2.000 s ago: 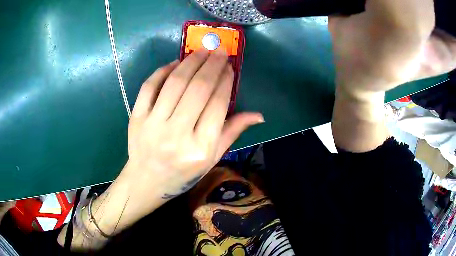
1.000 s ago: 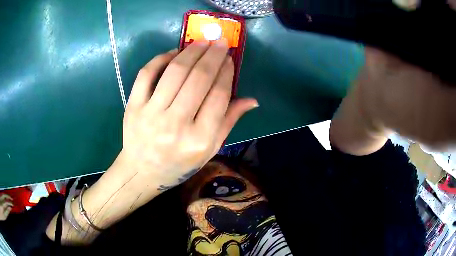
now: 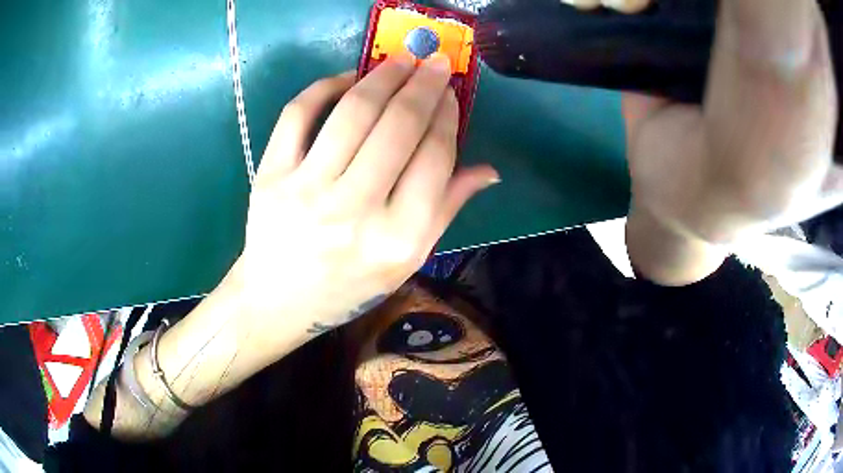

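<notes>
The red plastic unit lies flat on the green worktop at the top centre. Its far end has an orange section with a round silvery disc. My left hand lies over the unit, fingertips on it just below the disc, covering most of its near part. My right hand, blurred, grips the black electric screwdriver, which points left. The driver's front end is at the unit's upper right edge. Its thin tip cannot be made out.
The green worktop has a white line running across it at left and a near edge curving below my hands. My patterned top and dark sleeves are below. Red-and-white items show beyond the edge at lower left.
The driver in my right hand has moved left to the unit's edge. The unit and my left hand sit slightly further right and higher in view. The dotted screw dish no longer shows clearly.
</notes>
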